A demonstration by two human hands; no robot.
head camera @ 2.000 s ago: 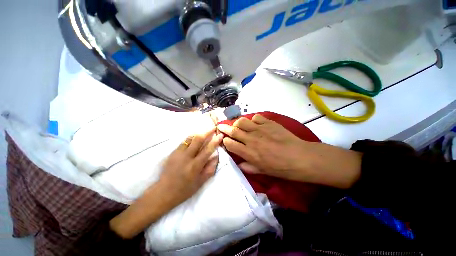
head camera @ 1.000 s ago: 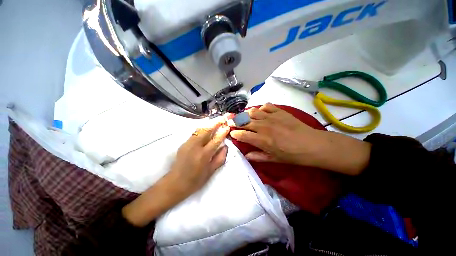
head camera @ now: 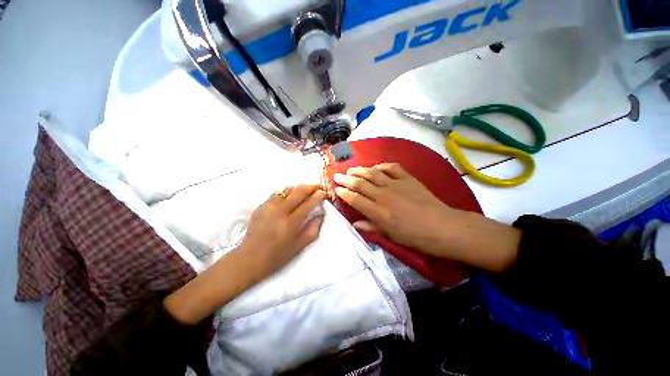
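My left hand [head camera: 283, 224] lies on the white quilted lining [head camera: 301, 301], fingertips at its seam edge, holding it down. My right hand [head camera: 404, 209] presses on the red pocket bag piece [head camera: 433, 172], fingers slightly spread, thumb lower. The red piece lies along the right side of the seam, just below the needle area [head camera: 334, 136]. A small grey part [head camera: 342, 152] sits over its upper left edge. The brown-red checked cloth [head camera: 95, 242] is joined to the lining and hangs in folds at the left. The needle tip cannot be made out.
The white JACK sewing machine [head camera: 441, 37] spans the top. Scissors [head camera: 488, 150] with green and yellow handles lie on the machine bed, right of the red piece. Something blue [head camera: 536, 323] shows at lower right, below my right sleeve. A pale surface is at far left.
Both hands are now farther below the needle area, and more of the red piece's upper part is uncovered. The checked cloth sits more to the right. The camera view has also shifted.
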